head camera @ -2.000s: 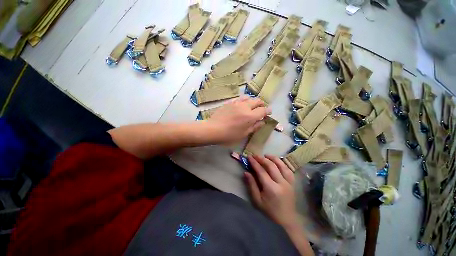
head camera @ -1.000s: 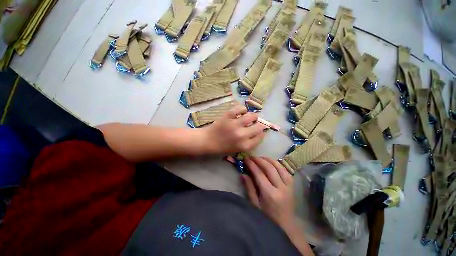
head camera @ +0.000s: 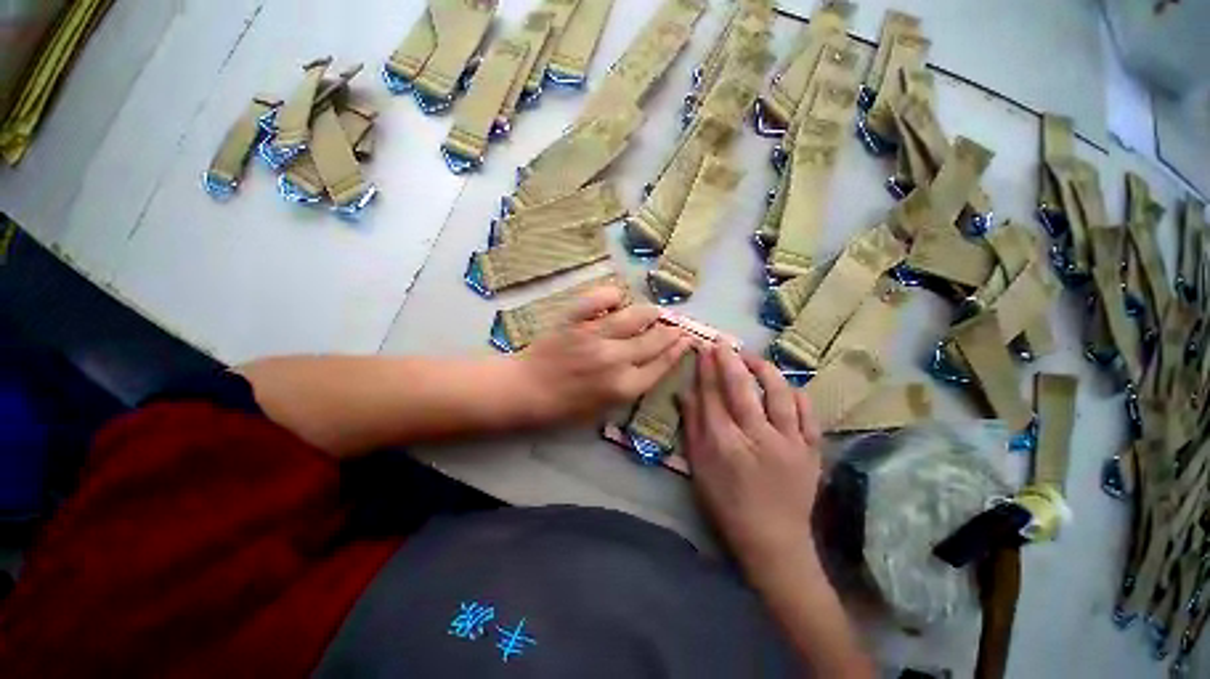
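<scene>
My left hand and my right hand lie close together over one khaki webbing tab, fingertips pressing it near its far end. The tab's metal ring shows at the end nearest me. A pale strip with pink-red edges shows beyond my fingertips, and a pinkish edge shows near the ring. My hands hide the middle of the tab. Another tab lies beside my left hand, its ring at the left.
Rows of ringed tabs spread over the white table. A small heap of tabs lies at left. A plastic-wrapped lump with a hammer resting on it is right of my right hand. A yellow stack is at the far left.
My right hand has moved away from the ring end, up beside my left hand, and its fingers now press the tab's far part. The ring is now uncovered. The camera view has shifted slightly.
</scene>
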